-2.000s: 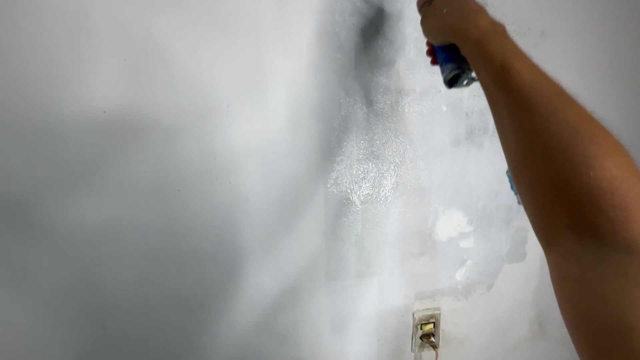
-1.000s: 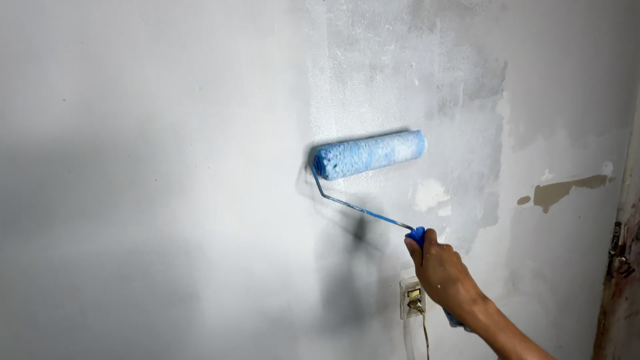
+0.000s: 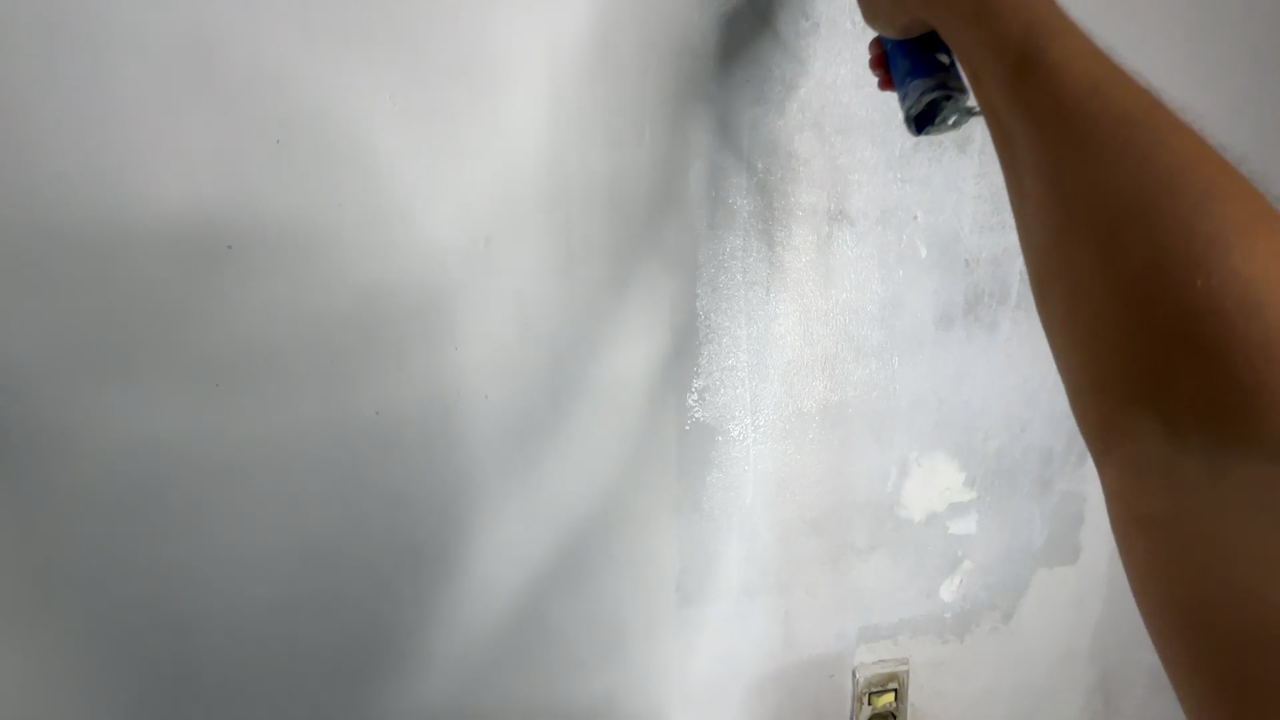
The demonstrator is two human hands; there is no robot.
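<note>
At the top edge, right of centre, my right hand is closed round the blue handle of a paint roller. The hand is partly cut off by the frame, and the roller's sleeve and wire frame are out of view above. My raised forearm crosses the right side. Below and left of the hand, the wall carries a glistening strip that looks like wet paint. My left hand is not in view.
A worn wall outlet or switch plate with a yellowish insert sits at the bottom edge. White filler patches mark the wall above it. Soft shadows fall across the wall's left part.
One second ago my right hand was low near the wall plate, with the blue roller sleeve against the wall; it has moved up. The sleeve has left the view.
</note>
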